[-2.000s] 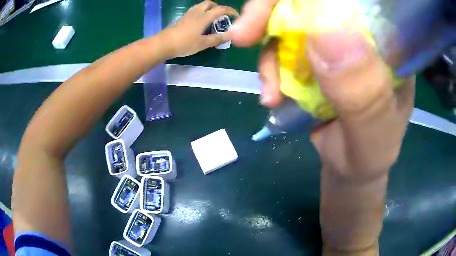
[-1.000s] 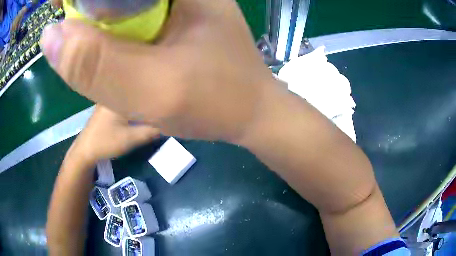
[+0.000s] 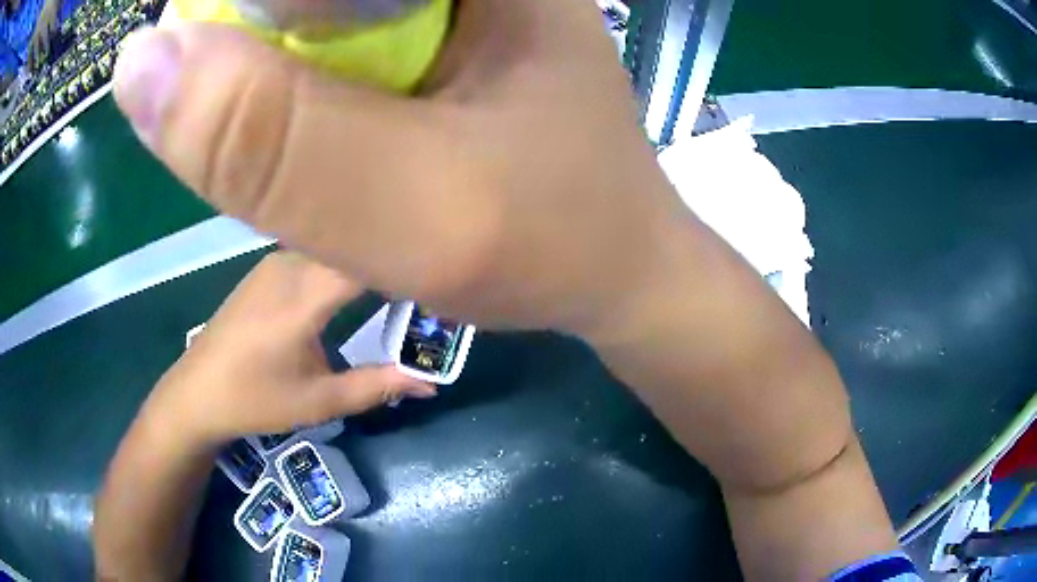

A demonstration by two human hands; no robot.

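My right hand [image 3: 455, 171] fills the upper middle, closed around the yellow grip wrap [image 3: 375, 51] of the glue dispensing gun, which is cut off by the top edge. Its nozzle is hidden behind my hand. My left hand [image 3: 273, 352] is below and left of it, holding a white adapter housing [image 3: 433, 343] between thumb and fingers; its open end shows a circuit board, and the fingertips are partly hidden. A plain white block [image 3: 366, 341] shows partly behind the held housing. Several open housings [image 3: 309, 483] with boards inside stand bunched below my left hand.
A crumpled white cloth or tissue [image 3: 745, 199] lies right of centre, beside a metal upright [image 3: 685, 68]. The pale strip [image 3: 148, 273] curves across the dark-green surface. Rows of small yellow-and-dark parts [image 3: 68, 85] are at the upper left. A metal fitting [image 3: 989, 546] is at the lower right.
My left hand has come out from behind my right hand and now shows a housing in front of the white block. My right hand stays around the gun, shifted slightly right.
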